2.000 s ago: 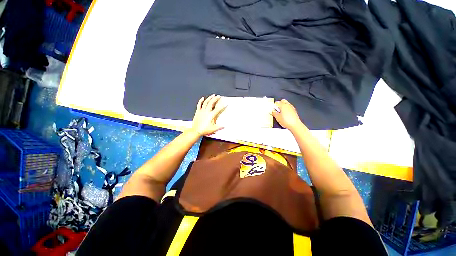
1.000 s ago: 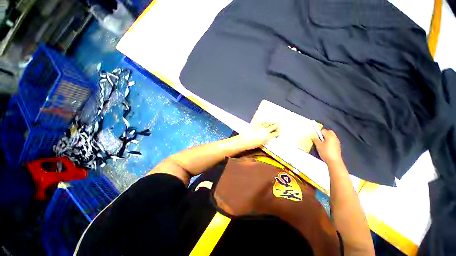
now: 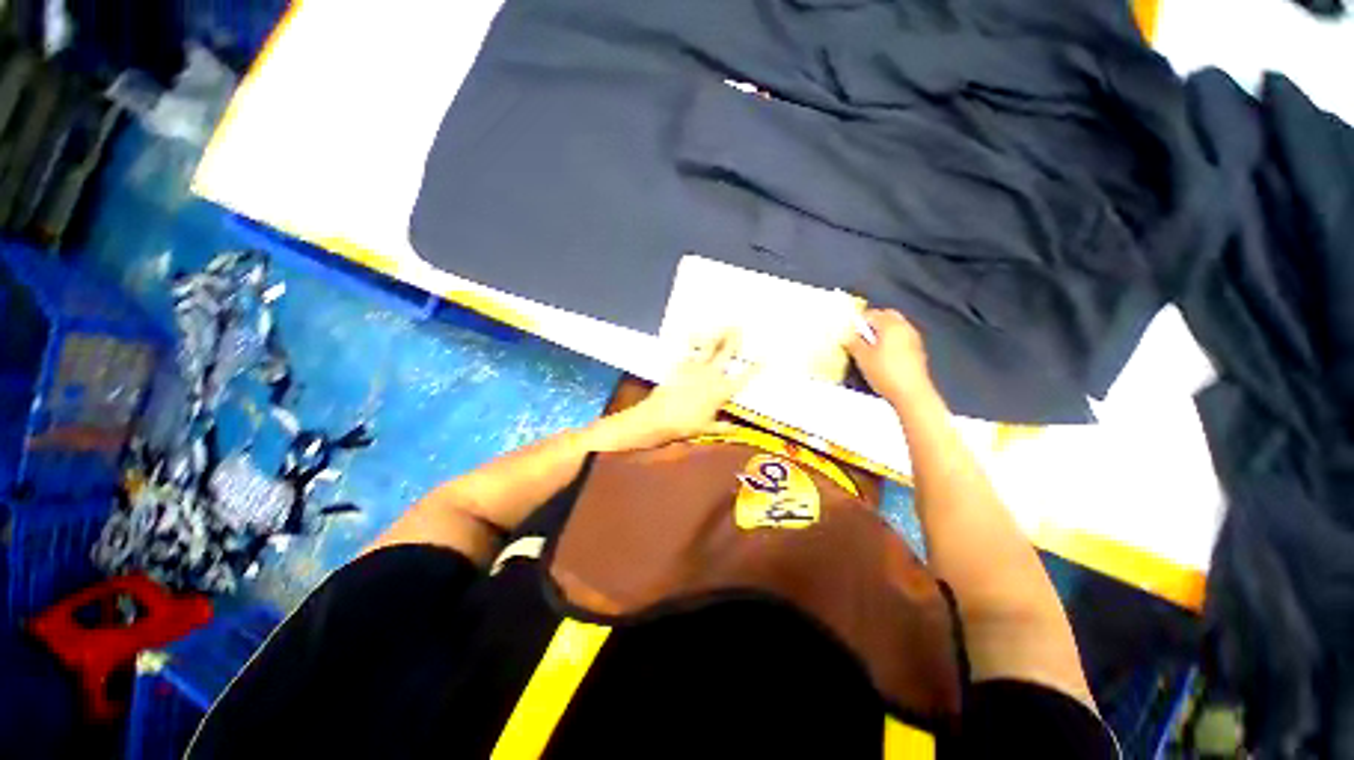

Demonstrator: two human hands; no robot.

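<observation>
A dark grey part-sewn garment (image 3: 564, 178) lies spread on the white table, with folds and a short row of tiny bright dots. A pale cream marking template (image 3: 757, 312) lies over its near edge. My left hand (image 3: 705, 389) rests flat on the template's lower left part, fingers a little apart. My right hand (image 3: 891, 354) is at the template's right end, fingers curled round a small white marking tool (image 3: 866, 333), mostly hidden by the fingers.
The white table (image 3: 319, 126) has yellow tape along its edge. A dark garment pile (image 3: 1284, 342) hangs over the right side. Fabric scraps (image 3: 223, 446) lie on the blue floor at left, near blue crates (image 3: 89, 371) and a red stool (image 3: 112, 624).
The view swung right and then back left. Both hands stay at the template; the left has moved from its upper left part to its lower left, and the right stays at its right end.
</observation>
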